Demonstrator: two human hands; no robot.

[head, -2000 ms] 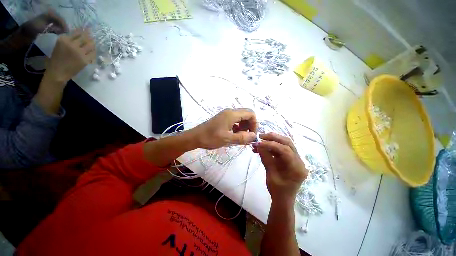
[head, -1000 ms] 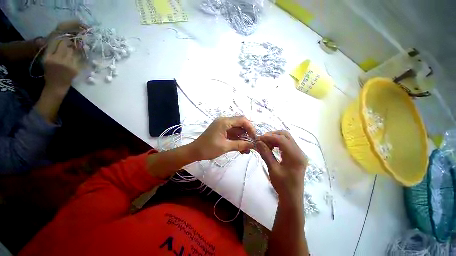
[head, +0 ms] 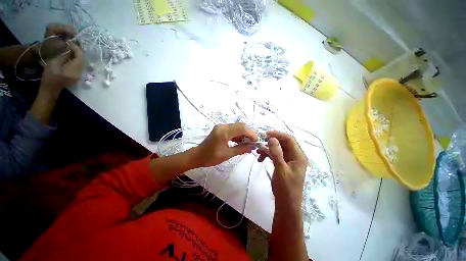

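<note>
My left hand (head: 225, 145) and my right hand (head: 286, 157) are bare and meet fingertip to fingertip over the tangle. Both pinch a small white piece (head: 261, 143) on a thin white cord; the fingers partly hide it and its exact shape cannot be told. The white earphone cables (head: 202, 133) lie loosely tangled around and beneath my hands, and one loop (head: 218, 216) hangs over the table edge. A pile of white earphone ends (head: 314, 193) lies to the right of my right forearm.
A black smartphone (head: 163, 111) lies left of the tangle. A pile of small parts (head: 264, 62), bundled cables (head: 245, 12), a yellow sheet (head: 161, 10) and a yellow roll (head: 318, 81) lie beyond. Yellow (head: 355, 127) and teal (head: 425, 208) baskets stand right. Another person's hands (head: 62, 63) hold cord at left.
My hands stay joined at the small piece; my right fingers have shifted, with the thumb now raised more upright. The other person's hands moved to the pile, then back with a cord loop.
</note>
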